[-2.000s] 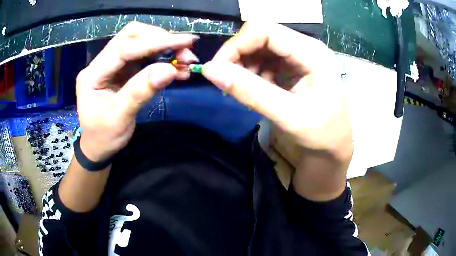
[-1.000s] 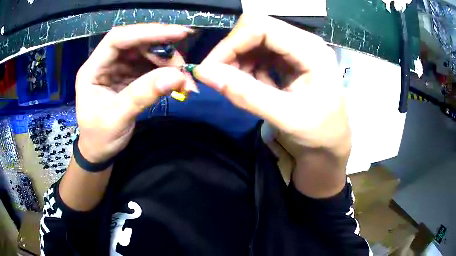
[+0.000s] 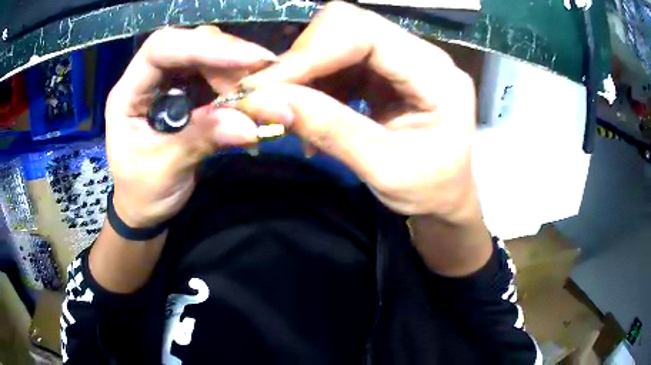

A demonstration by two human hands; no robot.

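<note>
My left hand (image 3: 153, 135) holds a glossy black earbud housing (image 3: 170, 110) inside its curled fingers, its round head facing the camera. A small yellow part (image 3: 270, 130) sticks out between the fingertips of both hands. A thin, blurred sliver, perhaps the circuit board (image 3: 234, 98), shows between the fingers just above it. My right hand (image 3: 400, 121) pinches at this sliver, its thumb and finger touching the left fingertips. The fingertips hide how the parts join.
The scratched green bench edge (image 3: 528, 60) runs across the top. Blue bins (image 3: 86, 100) and clear trays of dark parts (image 3: 77, 187) are at the left. A white board or box (image 3: 532, 164) and cardboard boxes (image 3: 546, 274) are at the right.
The earbud housing has moved left, deeper into my left hand, and turned its round head to the camera. My right fingertips have moved left against the left ones. The green piece is now mostly covered.
</note>
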